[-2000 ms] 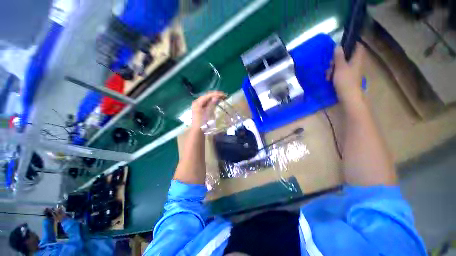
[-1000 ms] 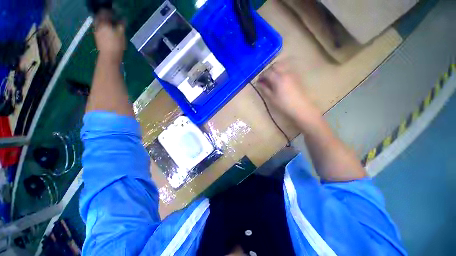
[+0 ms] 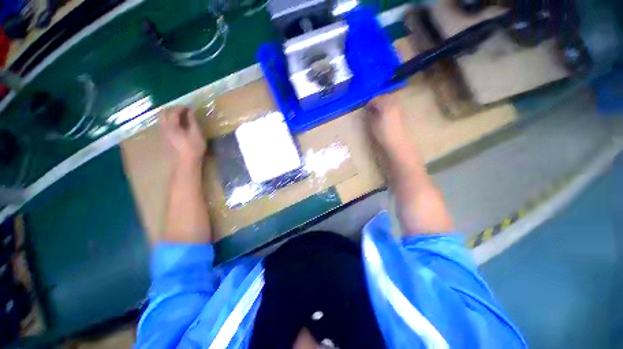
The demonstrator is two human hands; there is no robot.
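The white pad (image 3: 268, 148) shows as a plain white square with nothing on it. It sits on the dark fixture base (image 3: 225, 161) wrapped in glossy clear film. My left hand (image 3: 183, 133) is left of the base, fingers loosely curled with a gap, with nothing visible in it. My right hand (image 3: 388, 123) is blurred, just below the right corner of the blue tray (image 3: 374, 51). The long black screwdriver (image 3: 447, 46) lies slanted above it, its near end close to my fingers; I cannot tell if they hold anything.
The silver-grey screw feeder (image 3: 317, 65) stands in the tray. Black headset parts with clear loops (image 3: 198, 51) lie on the green surface at upper left. Brown cardboard (image 3: 509, 68) and blurred black items are at upper right. Yellow-black floor marking (image 3: 502, 228) is at right.
The black headset seen on the pad earliest is gone. My left hand, far up with a dark object one second ago, has come back beside the base. The view has turned.
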